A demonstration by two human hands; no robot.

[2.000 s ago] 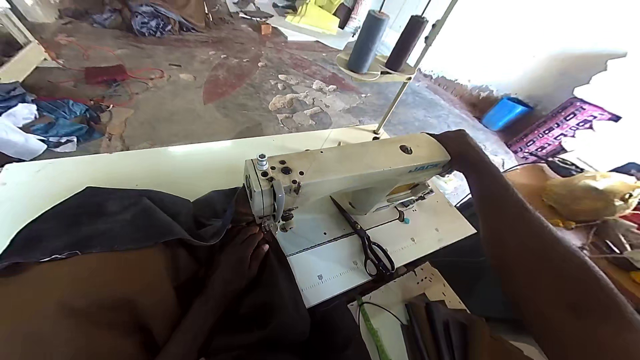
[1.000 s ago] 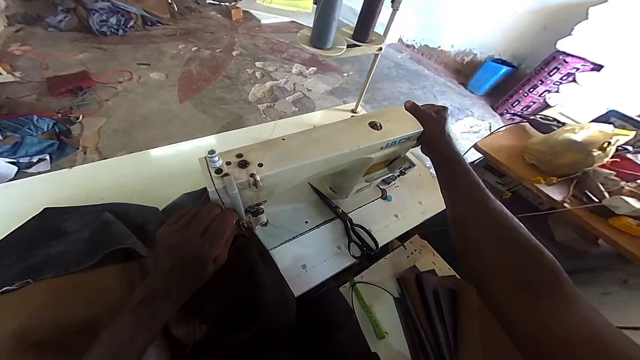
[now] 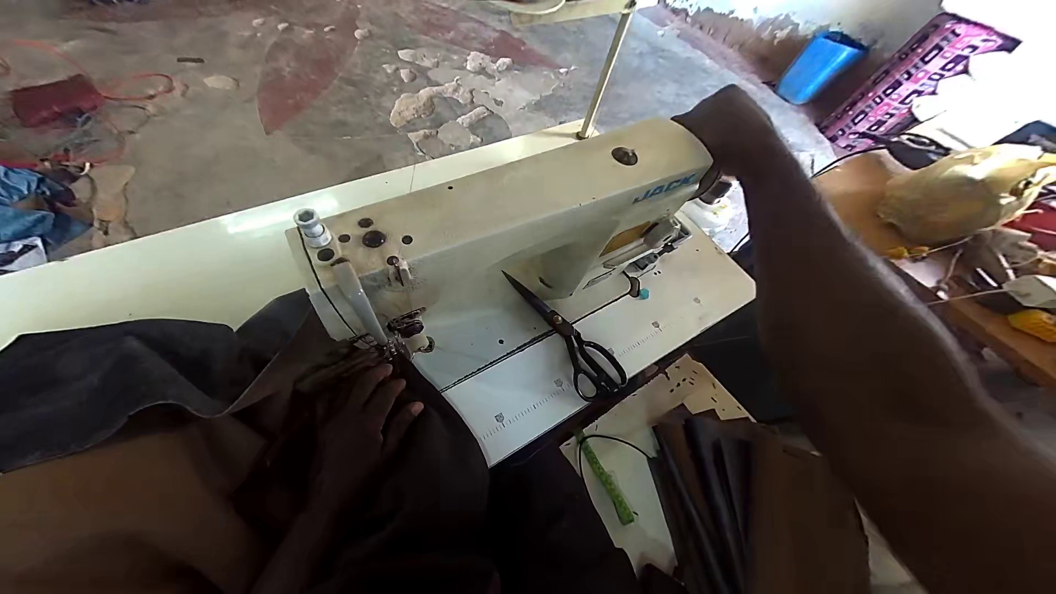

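Note:
A Jack sewing machine point(image 3: 511, 198) stands on a pale table. My left hand point(image 3: 363, 417) lies flat on dark brown fabric point(image 3: 421, 470), its fingertips just in front of the presser foot and needle area. The fabric runs under the foot and spreads to the left, with a grey-black part point(image 3: 124, 371) behind. My right hand point(image 3: 726, 124) rests over the handwheel at the machine's right end; its fingers are mostly hidden behind the wheel. Black-handled scissors point(image 3: 577, 338) lie closed on the machine bed, points toward the machine's arm.
Folded dark cloth pieces point(image 3: 718, 487) and a green tape measure point(image 3: 606, 483) lie at the lower right. A wooden table point(image 3: 858, 194) with a yellowish plastic bag point(image 3: 949, 194) stands at the right. Behind are a thread-stand pole point(image 3: 606, 74) and a blue bucket point(image 3: 821, 66).
My left hand was raised at the needle area one second ago and now lies lower on the fabric. My right hand stays at the handwheel end.

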